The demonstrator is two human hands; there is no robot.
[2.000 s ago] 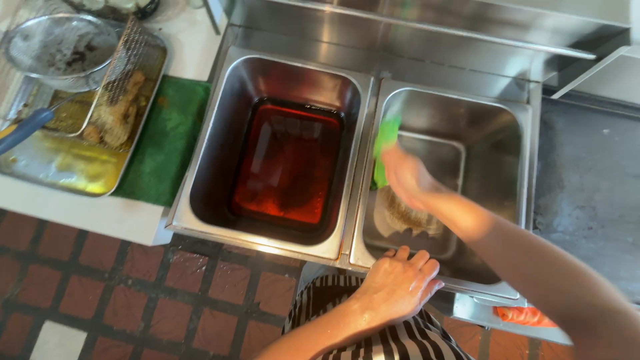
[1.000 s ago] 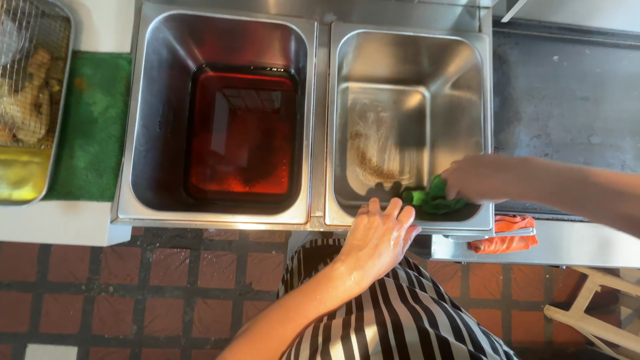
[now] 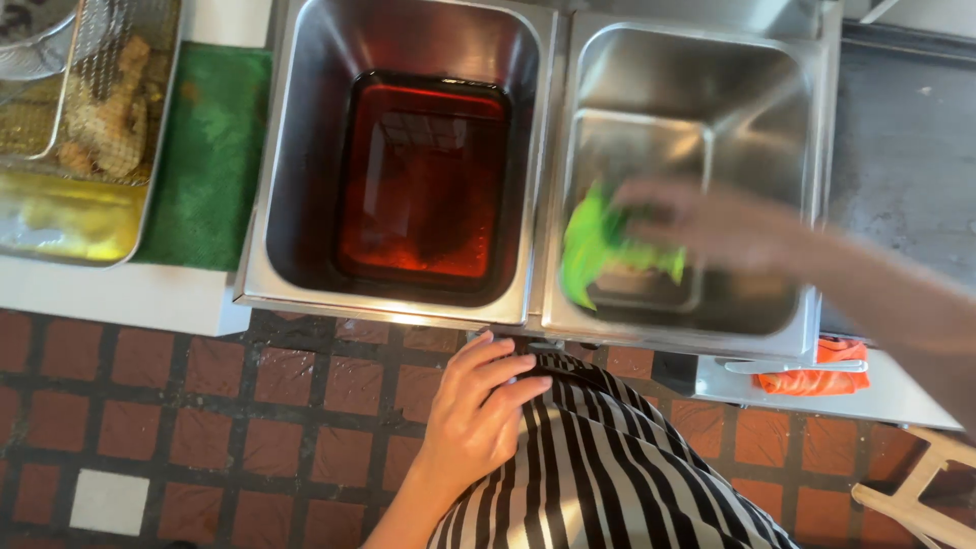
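My right hand (image 3: 667,210), blurred by motion, is shut on a bright green cloth (image 3: 591,248) inside the right-hand stainless steel basin (image 3: 755,160). The cloth lies over the basin's lower left part, and a brownish patch shows beside it on the bottom. In front of the basins, by the striped apron (image 3: 579,457), my left hand (image 3: 488,404) holds nothing, its fingers apart. Dark red-looking liquid (image 3: 427,183) stands in the left-hand steel basin (image 3: 305,252).
At left, a metal tray (image 3: 126,255) holds yellow oil, a wire basket with fried pieces and a strainer. Beside it lies a green mat (image 3: 210,160). A dark griddle (image 3: 900,168) is at right; below, an orange cloth (image 3: 816,381) with a metal utensil. A wooden frame (image 3: 915,496) stands lower right.
My right hand has moved the green cloth from the basin's near right corner to its left side. My left hand has come off the basin's front rim.
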